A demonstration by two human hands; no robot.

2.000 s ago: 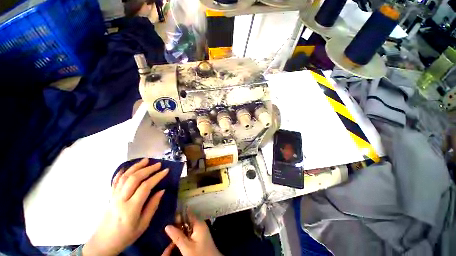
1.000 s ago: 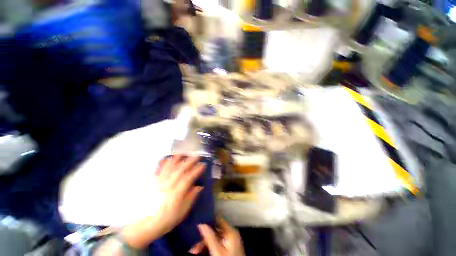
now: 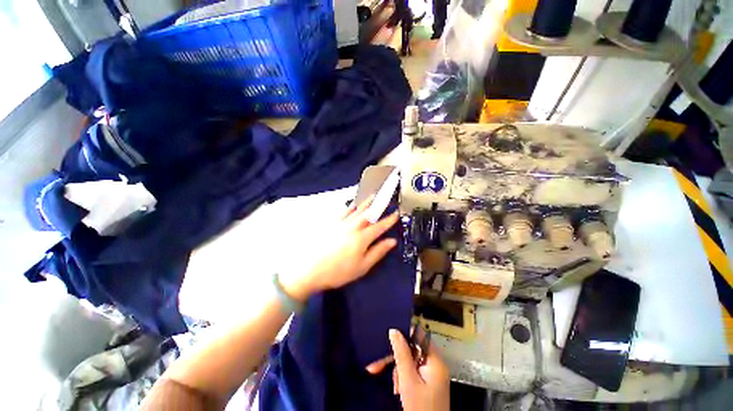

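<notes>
A navy panel [image 3: 362, 309] lies at the left end of the cream overlock machine [image 3: 522, 172], its edge along the needle area [image 3: 411, 241], and hangs over the table's front edge. My left hand [image 3: 341, 249] lies flat on the panel's upper part, fingers spread and pointing to the needle area. My right hand [image 3: 418, 373] is at the panel's lower right edge, cut off by the bottom of the picture. It holds small dark thread snips [image 3: 419, 343], with thumb and finger at the cloth. The needle itself is too small to see.
Navy pieces [image 3: 217, 193] heap on the left, with a white piece [image 3: 112, 205] on them. A blue crate [image 3: 257, 60] stands behind. A black phone [image 3: 601, 329] lies right of the machine. Thread cones [image 3: 647, 20] stand at the back right. Crumpled scraps [image 3: 104, 365] lie lower left.
The view has swung left, bringing the navy heap and crate further into view. My left hand is now further up beside the needle area, and more navy cloth shows between my hands.
</notes>
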